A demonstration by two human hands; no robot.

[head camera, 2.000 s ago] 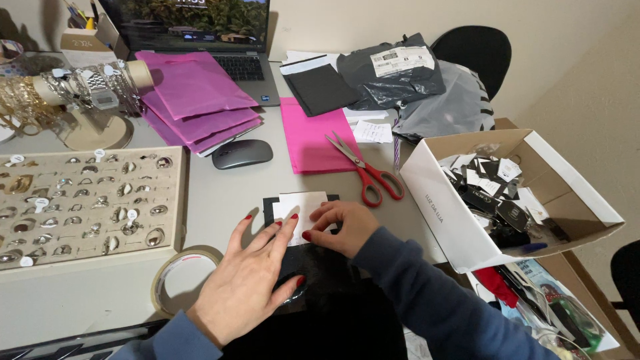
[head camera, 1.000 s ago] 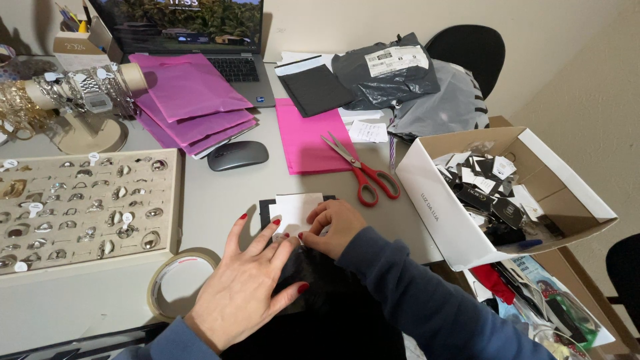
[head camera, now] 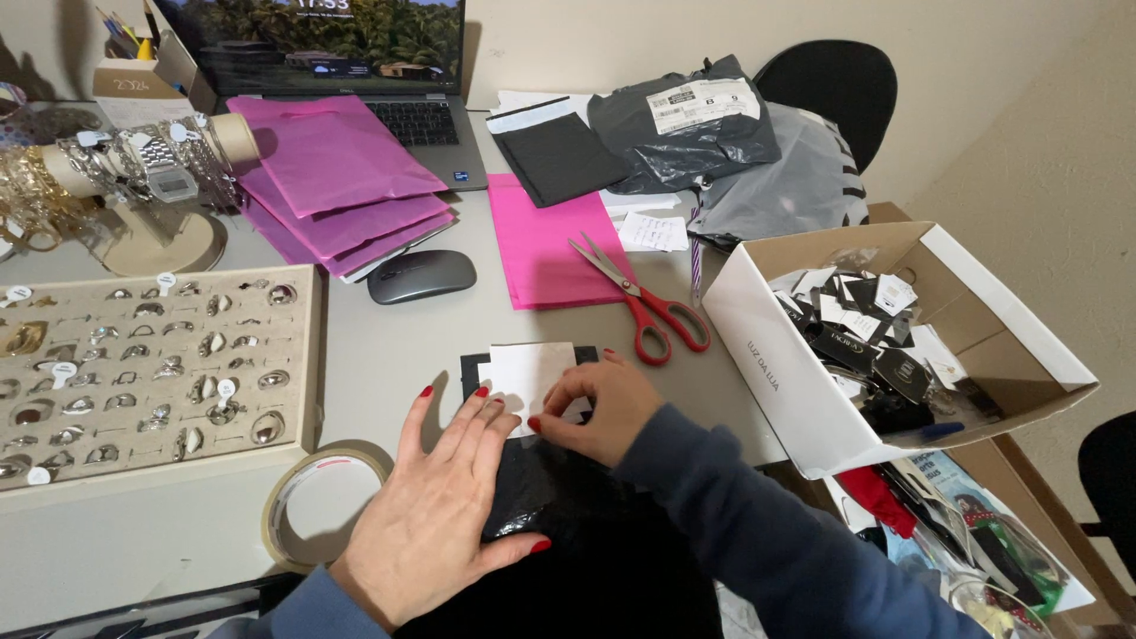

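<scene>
A black plastic mailer (head camera: pixel 541 488) lies at the near edge of the table, with a white paper slip (head camera: pixel 531 368) on its upper part. My left hand (head camera: pixel 435 506) rests flat over the mailer's left side, fingers apart, fingertips on the slip's lower left. With thumb and index finger together, my right hand (head camera: pixel 599 408) touches the slip's lower right; whether it pinches the paper or something small on it cannot be told. Red-handled scissors (head camera: pixel 648 311) lie partly open beyond my right hand, their blades over pink paper (head camera: pixel 550 240). A roll of clear tape (head camera: pixel 282 524) lies left of my left hand.
At left are a ring display tray (head camera: pixel 312 355) and a bracelet stand (head camera: pixel 169 240). A mouse (head camera: pixel 422 276), purple bags (head camera: pixel 337 169) and a laptop (head camera: pixel 470 151) stand farther back. More mailers (head camera: pixel 683 124) lie at the back; an open cardboard box (head camera: pixel 754 373) of tags is at right.
</scene>
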